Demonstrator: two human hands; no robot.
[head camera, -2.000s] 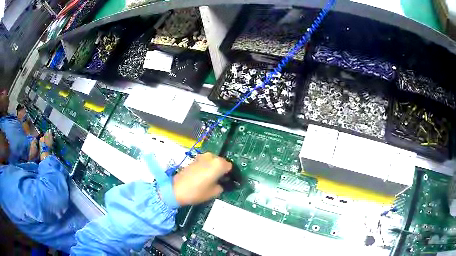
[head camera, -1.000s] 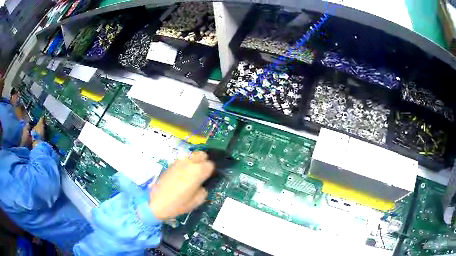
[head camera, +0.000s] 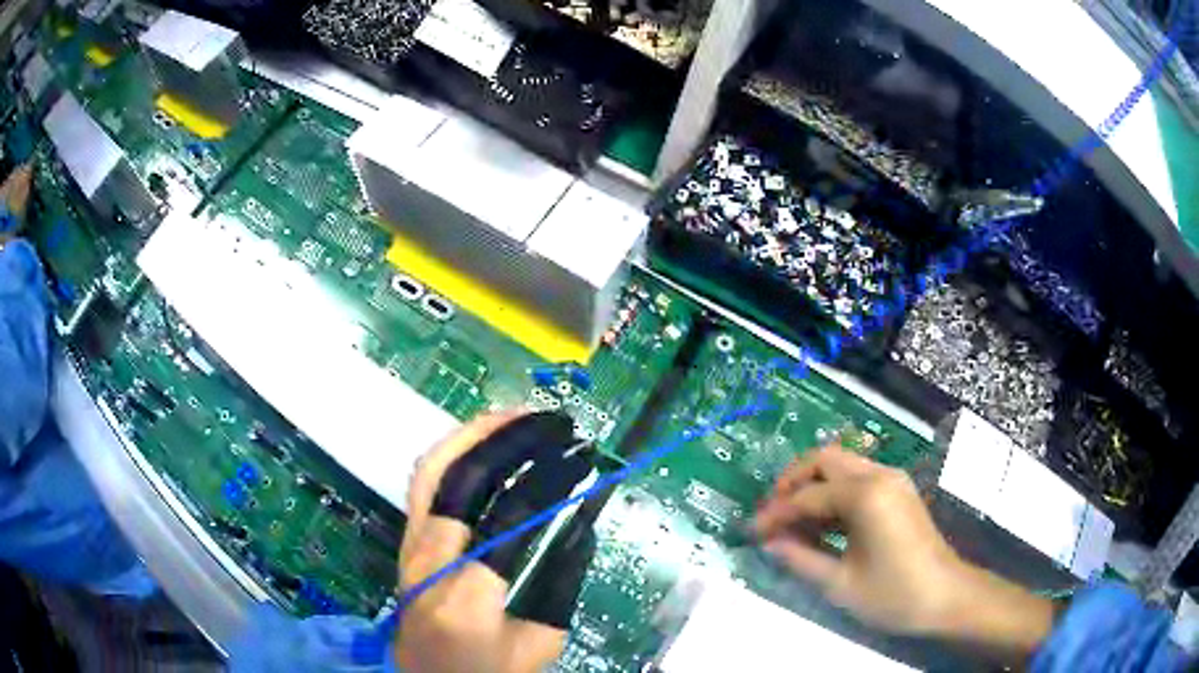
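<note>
My left hand (head camera: 480, 546), with black coverings on its fingers, is curled over the gap between two green circuit boards; whether it holds a small part is hidden. My right hand (head camera: 868, 546) is over the right-hand green circuit board (head camera: 822, 401), its thumb and fingers bent towards each other. Its fingertips are blurred, and I cannot tell whether a part is between them. A long white bar (head camera: 776, 631) lies on this board below the hands. A finned heatsink block (head camera: 500, 224) with a yellow base strip stands on the left board.
Black bins of loose metallic parts (head camera: 789, 237) stand behind the boards. Another finned block (head camera: 1026, 493) is at the right. A blue coiled cord (head camera: 934, 270) crosses the view diagonally. Another person's blue sleeve (head camera: 53, 487) is at the left edge.
The view has shifted and tilted, and things look larger. My right hand has come into view over the right board. My left hand now shows its black-covered fingers more fully.
</note>
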